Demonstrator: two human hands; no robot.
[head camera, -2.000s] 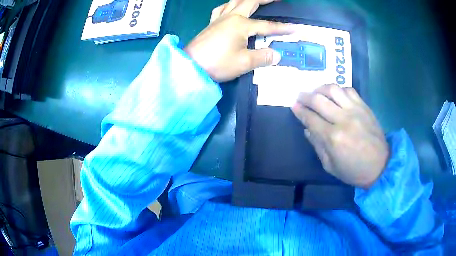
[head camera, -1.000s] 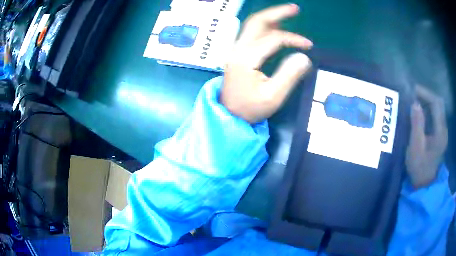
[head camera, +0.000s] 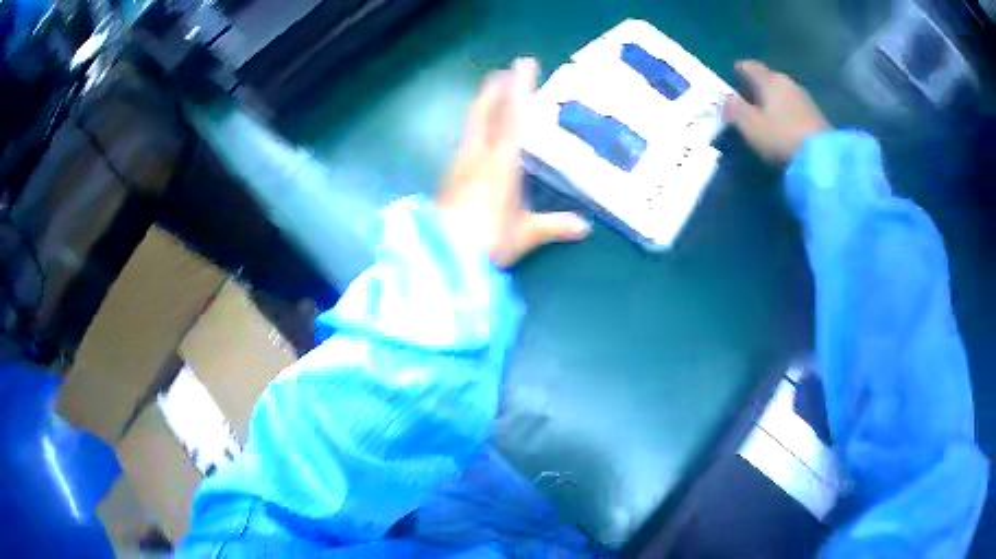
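White booklets (head camera: 652, 175) with blue device pictures lie in an uneven stack on the green bench top, at upper centre. My left hand (head camera: 497, 175) is beside the stack's left edge, blurred, with thumb and fingers apart and nothing held. My right hand (head camera: 778, 109) has its fingertips at the stack's right edge; blur hides whether they grip it. The dark foam tray (head camera: 721, 513) is cut off at the lower right, with a white printed paper (head camera: 792, 448) on it, partly behind my right sleeve.
An open brown carton (head camera: 147, 328) with something white inside stands at lower left, below the bench edge. Dark stacked trays (head camera: 295, 49) lie at upper left. A blurred pale item (head camera: 917, 55) is at upper right. A shiny blue surface (head camera: 55, 459) shows at far left.
The view has turned and shifted left. Both hands have gone from the foam tray to the booklet stack. The tray now shows at the lower right, with the paper still on it.
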